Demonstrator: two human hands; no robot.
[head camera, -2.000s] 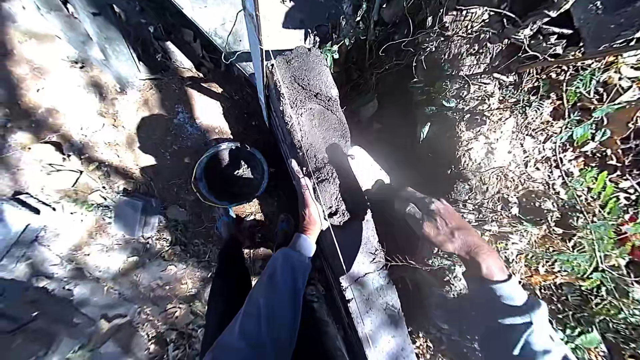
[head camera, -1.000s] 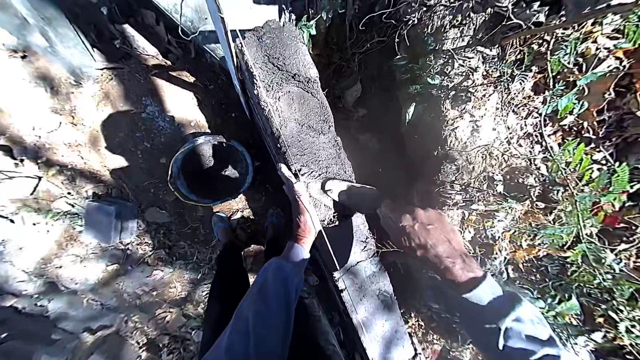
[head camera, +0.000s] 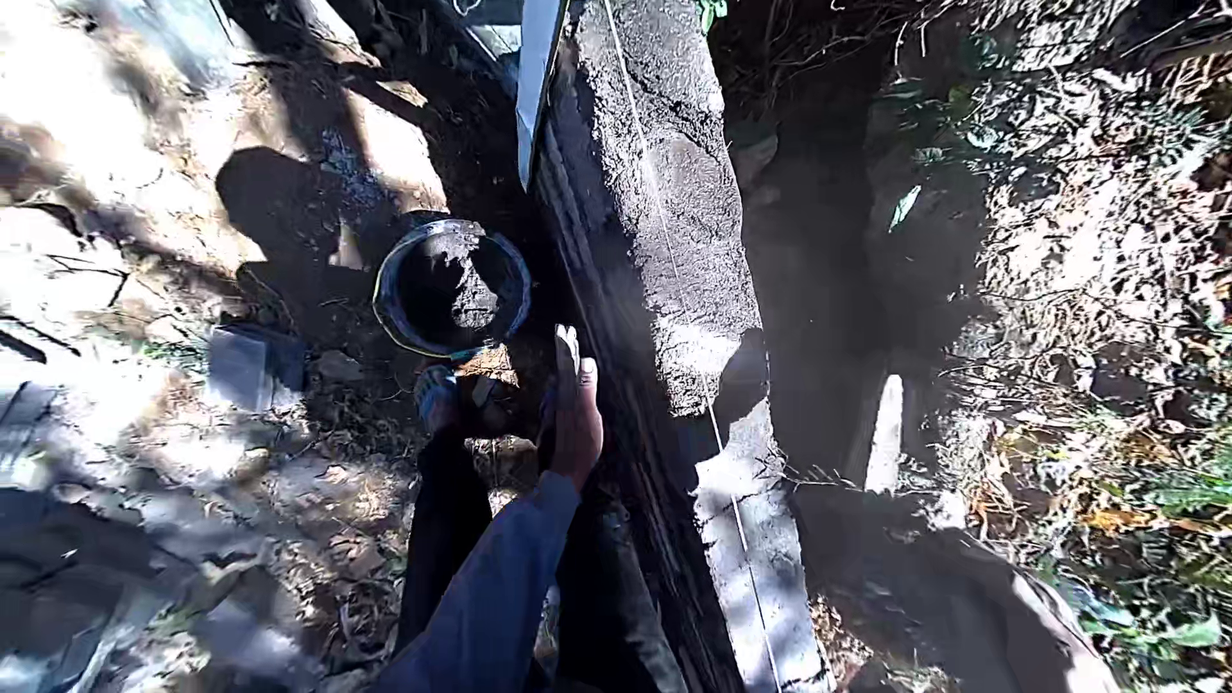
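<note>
My left hand is raised edge-on just left of the low wall, its fingers straight and nothing visible in it. A dark, blurred shape at the lower right appears to be my right hand or forearm; its fingers cannot be made out. Just above it is a narrow bright strip, possibly a tool. Rough grey mortar covers the upper part of the wall top, ending in a ragged edge above the paler wall top. A thin string runs lengthwise over both. Left of the wall stands a round bucket with mortar inside.
A pale flat board or strip points down beside the wall's far end. One grey block lies on the leaf-strewn ground at left. My feet are below the bucket. Right of the wall are a shaded trench-like strip and leafy plants.
My left hand has come off the wall's left edge. My right hand, earlier over the mortar with a trowel, has moved right, away from the wall.
</note>
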